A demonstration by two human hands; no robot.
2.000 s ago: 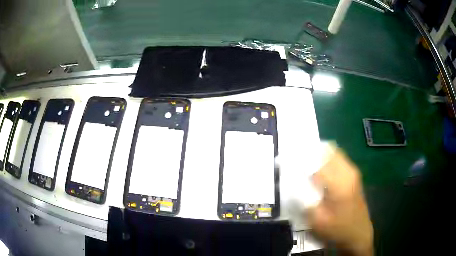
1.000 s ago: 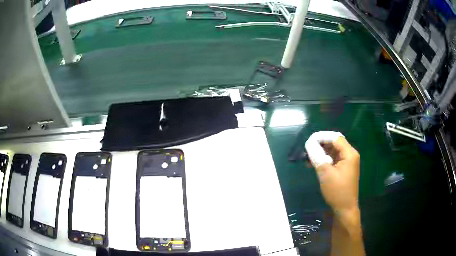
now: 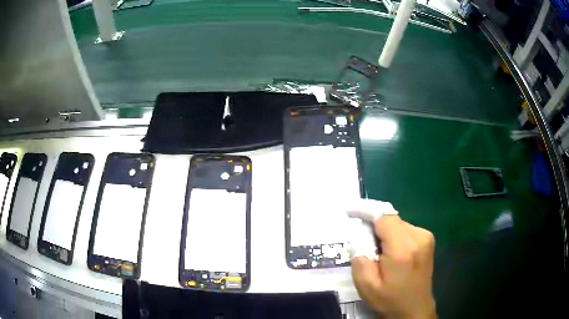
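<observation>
My right hand (image 3: 396, 265), with white finger cots on its fingertips, grips a black phone middle frame (image 3: 323, 128) by its right edge. This frame is upright over the right part of the white feed strip (image 3: 269, 218); its top overlaps the black curtain flap (image 3: 187, 121). It looks raised a little. Left of it, another middle frame (image 3: 215, 171) stands apart on the strip, with several more in a row further left. My left hand is not in view.
The green conveyor belt (image 3: 412, 152) runs behind and to the right. A loose frame (image 3: 482, 181) lies on it. Another frame (image 3: 364, 66) rests by shiny scraps near a white post (image 3: 397, 34). A grey machine cover (image 3: 47, 62) stands at left, a second black flap (image 3: 231, 305) at the near edge.
My right hand was over the green belt a second ago. It has come left and nearer with a middle frame now seen in its grip over the strip. The view has shifted, too.
</observation>
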